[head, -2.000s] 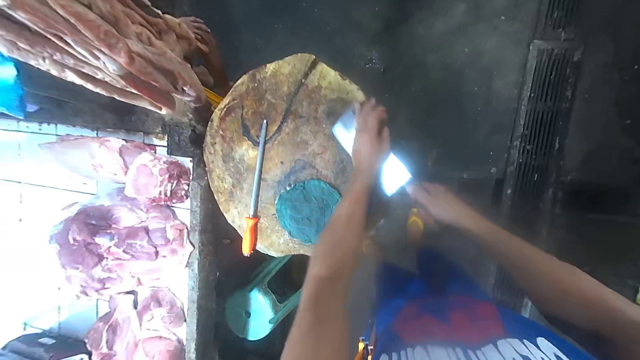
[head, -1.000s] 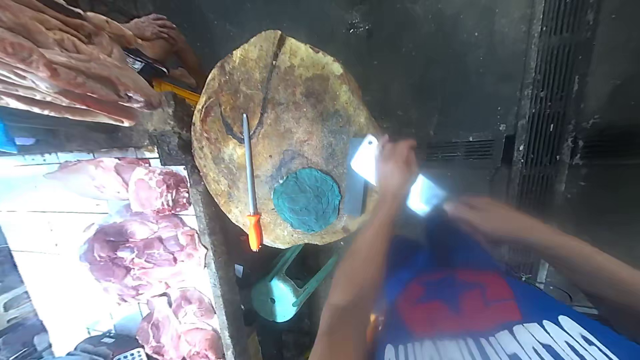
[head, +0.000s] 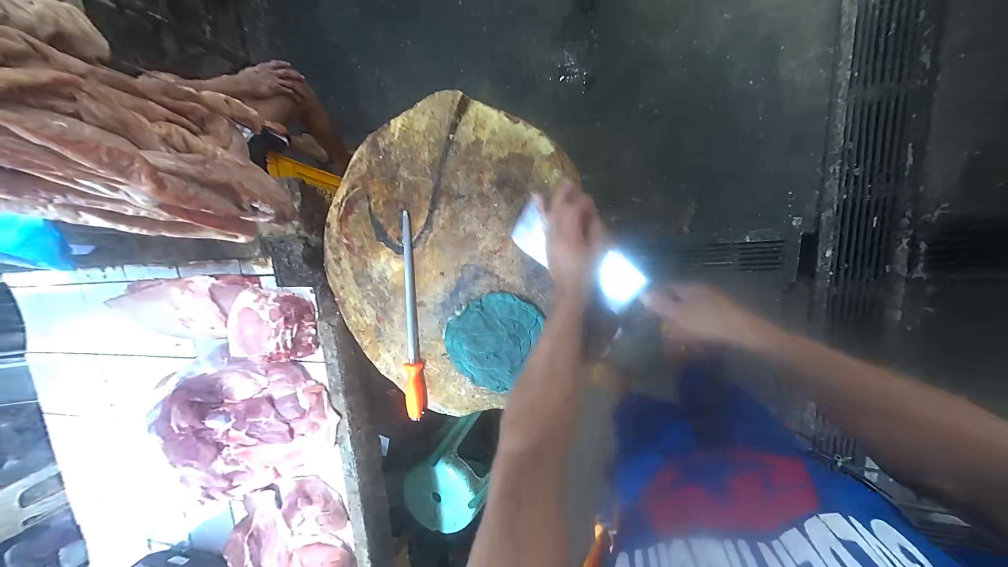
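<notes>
A broad, shiny metal blade (head: 620,279), probably a cleaver's, lies slanted over the right edge of a round wooden chopping block (head: 472,228). My left hand (head: 573,228), blurred, is closed across the blade near its far end. At its near end my right hand (head: 697,311) is closed, with the handle hidden in the blur. To the left on the block rests a sharpening steel (head: 409,299), its orange handle overhanging the edge. A round teal pad with a creased surface (head: 492,340) sits beside my left forearm, which covers its right rim.
Long strips of meat (head: 118,150) hang or lie at upper left, near another person's hands (head: 276,83). Raw meat pieces (head: 244,417) lie on a white tiled counter (head: 79,378). A teal plastic stool (head: 441,496) stands below the block. A floor grate (head: 874,157) runs at right.
Since one second ago, the blade and my left hand have moved up and left, farther over the block. Both hands stay at the blade. The steel and the teal pad keep their places on the block.
</notes>
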